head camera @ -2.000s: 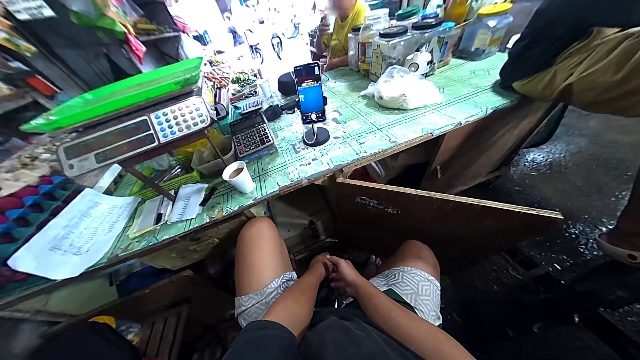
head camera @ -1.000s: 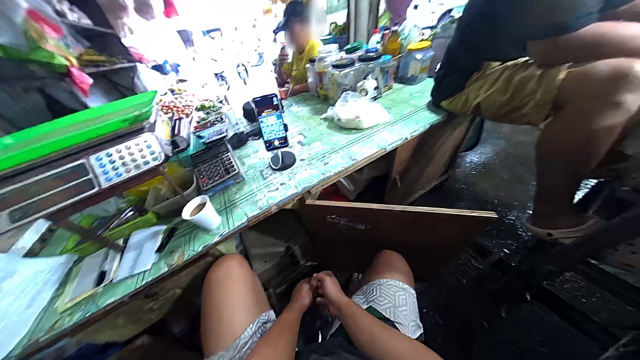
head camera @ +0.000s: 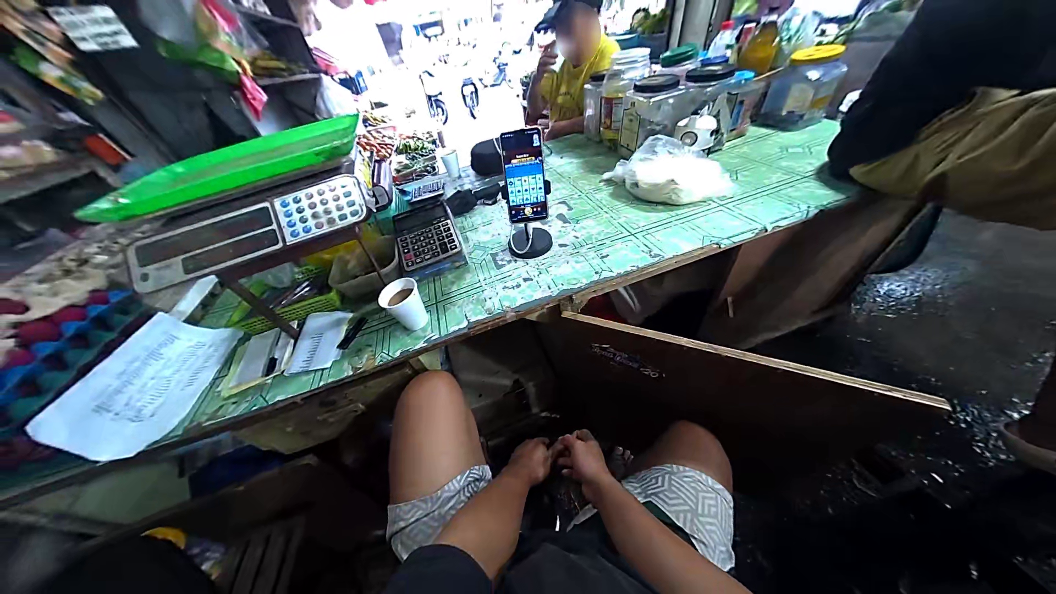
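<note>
My left hand (head camera: 530, 460) and my right hand (head camera: 582, 458) meet between my knees, below the counter's edge. Their fingers touch or lie very close, and whether something small is held between them cannot be made out. In front of them stands the green-patterned counter (head camera: 495, 285). On it, a smartphone (head camera: 525, 176) with a lit screen rests upright in a round-based stand (head camera: 530, 242). Left of the phone lies a desk calculator (head camera: 426, 239), with a white cup (head camera: 404, 304) of brown drink nearer the edge.
A digital scale (head camera: 247, 235) with a green tray (head camera: 223, 169) stands left, above papers (head camera: 136, 388) and egg trays (head camera: 58, 346). Lidded jars (head camera: 652, 107) and a white plastic bag (head camera: 672, 172) sit farther right. A wooden panel (head camera: 742, 363) juts out below. A person in yellow (head camera: 582, 78) is behind the counter.
The view swung right, then back left. My hands have stayed together between my knees. The phone's screen display has changed since the earliest frame.
</note>
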